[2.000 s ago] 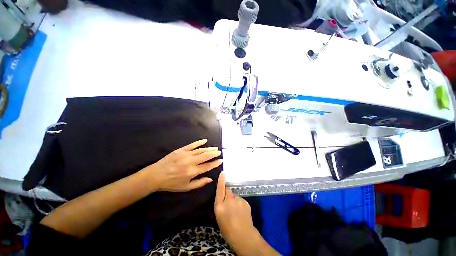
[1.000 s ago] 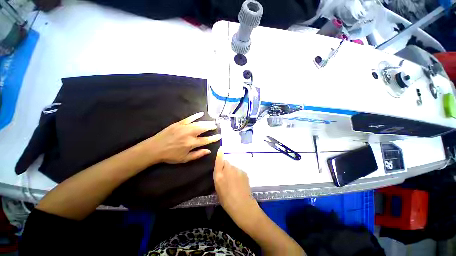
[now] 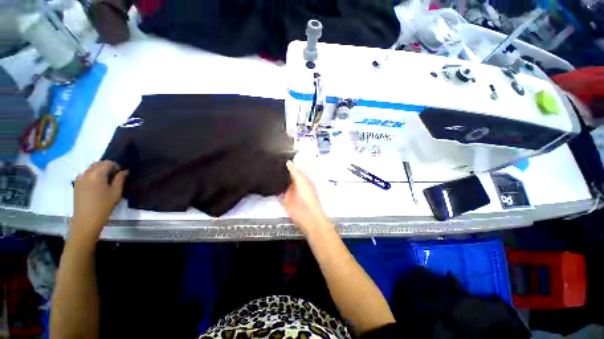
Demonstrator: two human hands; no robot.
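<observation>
The dark garment piece lies on the white table, its right edge at the presser foot and needle of the sewing machine. A small white loop shows at its upper left. My left hand holds the lower left edge of the cloth, fingers bent over it. My right hand grips the cloth's right edge just below the needle area. The fingertips of both hands are partly hidden by the cloth.
Thread snips, a thin stick, a phone and a dark control pad lie right of the needle. Scissors lie on a blue sheet at far left. A ruled tape runs along the front edge. A red stool stands below right.
My left hand has moved from the cloth near the needle to its lower left edge. The cloth has moved up the table over these frames. The camera view has shifted.
</observation>
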